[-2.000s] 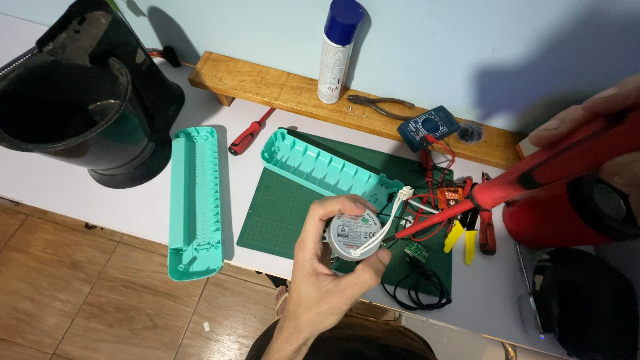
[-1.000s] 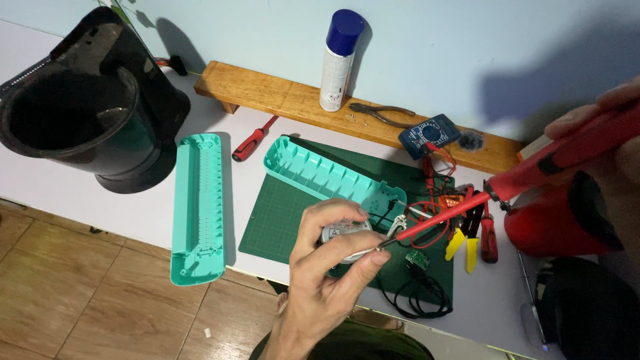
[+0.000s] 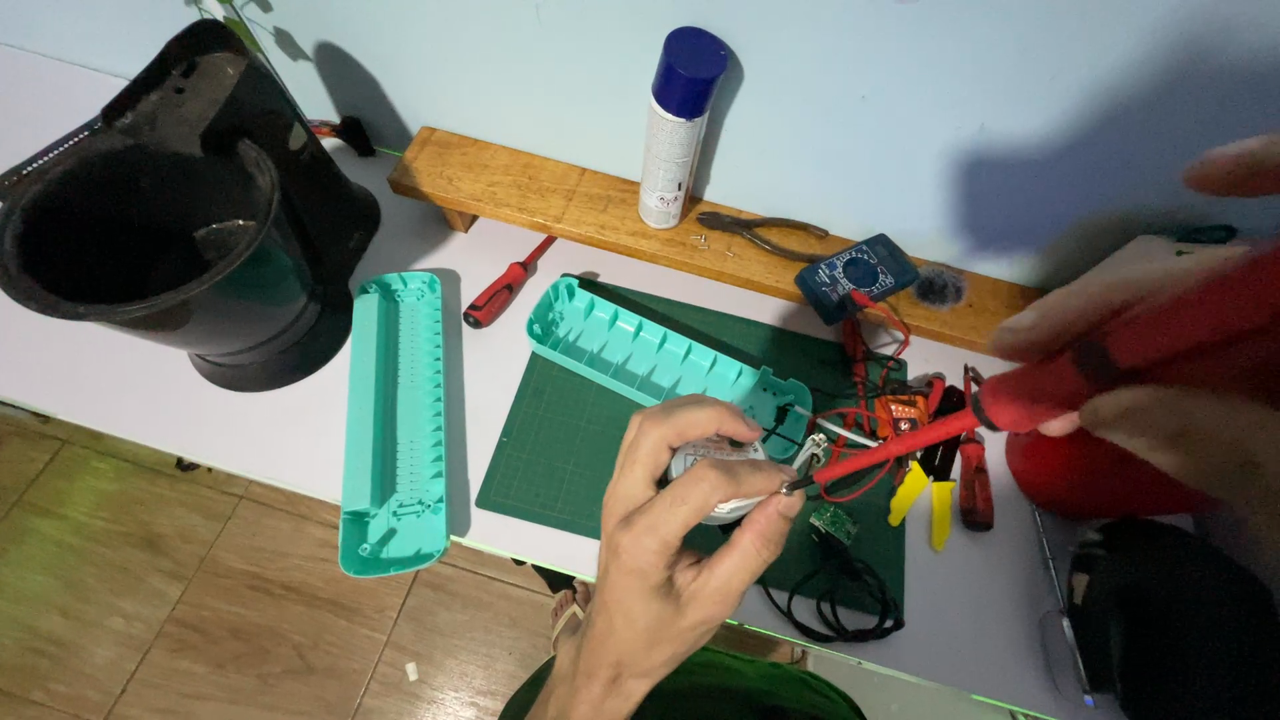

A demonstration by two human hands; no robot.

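Observation:
My left hand (image 3: 690, 530) holds a round metal motor (image 3: 715, 462) bearing a printed label, with white wires at its right side. Thumb and index finger also pinch near the tip of a red insulated screwdriver (image 3: 900, 450), where a small screw seems to sit. My right hand (image 3: 1130, 330), blurred at the right edge, grips the screwdriver's handle. Behind my left hand lies a turquoise plastic housing half (image 3: 650, 350) on a green cutting mat (image 3: 560, 440); the matching half (image 3: 395, 430) lies further left. A small green circuit board (image 3: 834, 522) is right of my left hand.
A wooden shelf (image 3: 520, 180) along the wall bears a spray can (image 3: 680, 130), pliers (image 3: 765, 232) and a multimeter (image 3: 857, 277). A black pot-like container (image 3: 140, 250) stands left, a red screwdriver (image 3: 508, 285) near it. Yellow-handled tool (image 3: 940, 515), black cable (image 3: 840, 610) and red container (image 3: 1080, 470) are at right.
The motor's label faced the camera two seconds ago; my left fingers now cover much of it. Those fingers have moved to the screwdriver tip, which my right hand still holds out.

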